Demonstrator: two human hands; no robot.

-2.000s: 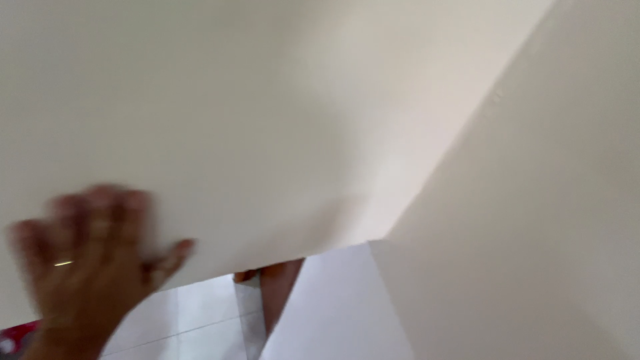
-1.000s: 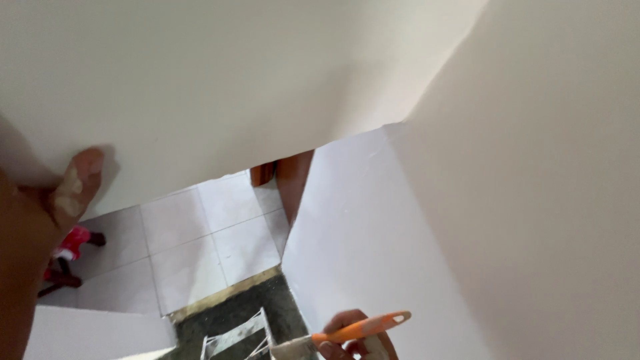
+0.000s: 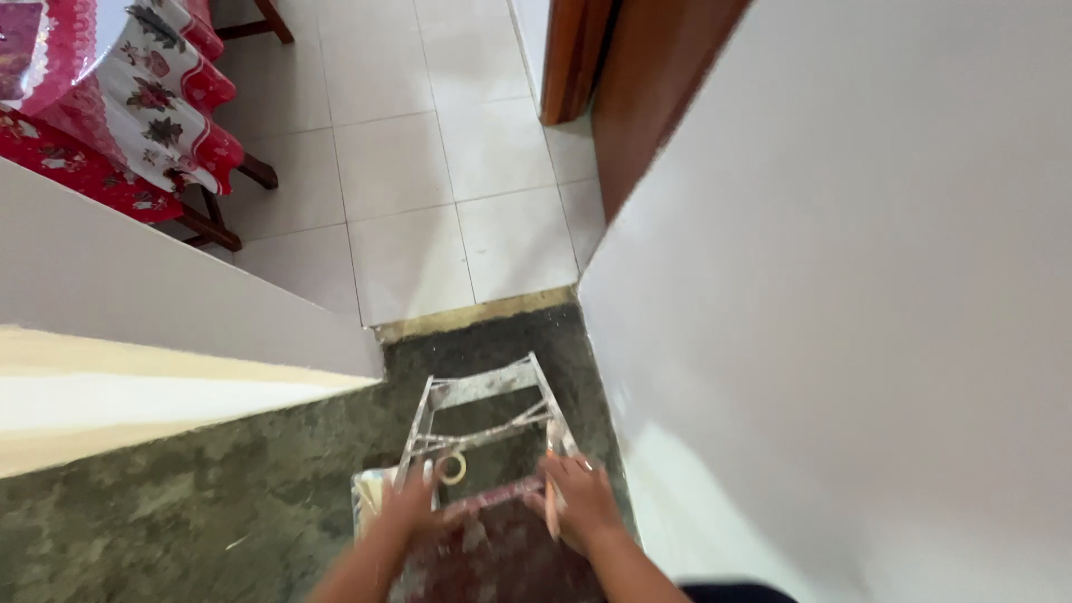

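Below me stands a paint-spattered metal stepladder, seen from above. My left hand is at the ladder's left side, blurred, and whether its fingers grip the rail cannot be told. My right hand holds a paintbrush with an orange handle, against the ladder's right side. A reddish, paint-marked ladder part spans between the hands. Just right of my left hand, a roll of masking tape shows within the ladder frame.
A white wall rises close on the right, a low wall edge on the left. Dark rough floor meets white tiles at a step. A table with a floral cloth stands upper left; a wooden door is beyond.
The view has swung down from the white surface to the floor and ladder. My left hand has left that surface and is now beside the ladder, and my right hand still has the brush.
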